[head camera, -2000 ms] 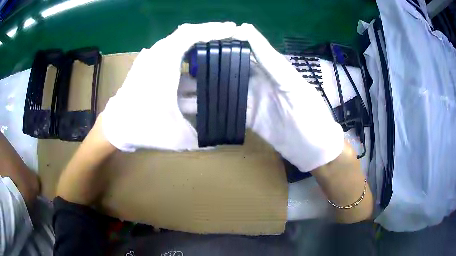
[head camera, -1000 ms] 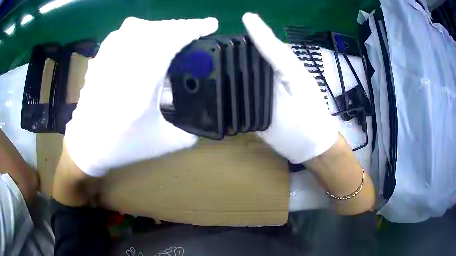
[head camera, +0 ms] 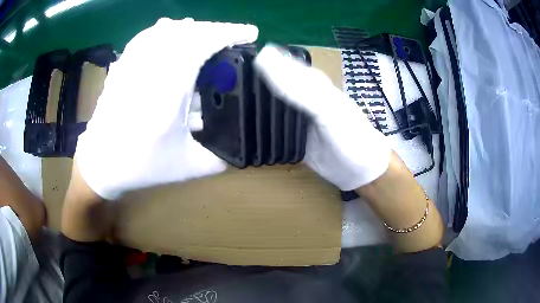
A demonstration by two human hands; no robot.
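Note:
A fanned batch of several black moulded frames is held above the tan cardboard sheet. The nearest end plate shows a round blue film patch and a hole. My left hand, in a white glove, grips the batch from the left, thumb below and fingers above. My right hand, also gloved, holds its right side, with its fingers reaching over the top of the frames. The gloves hide the far parts of the frames.
Black frames stand side by side at the left. At right, loose overlapping frames lie on white beside rows of small black pieces. Sheet-covered layers are at far right. A person's arm shows at the left edge.
The batch turned from edge-on to showing its end plate and blue patch, and the frames fanned apart. Since the last earlier frame, my right fingers have moved left across its top.

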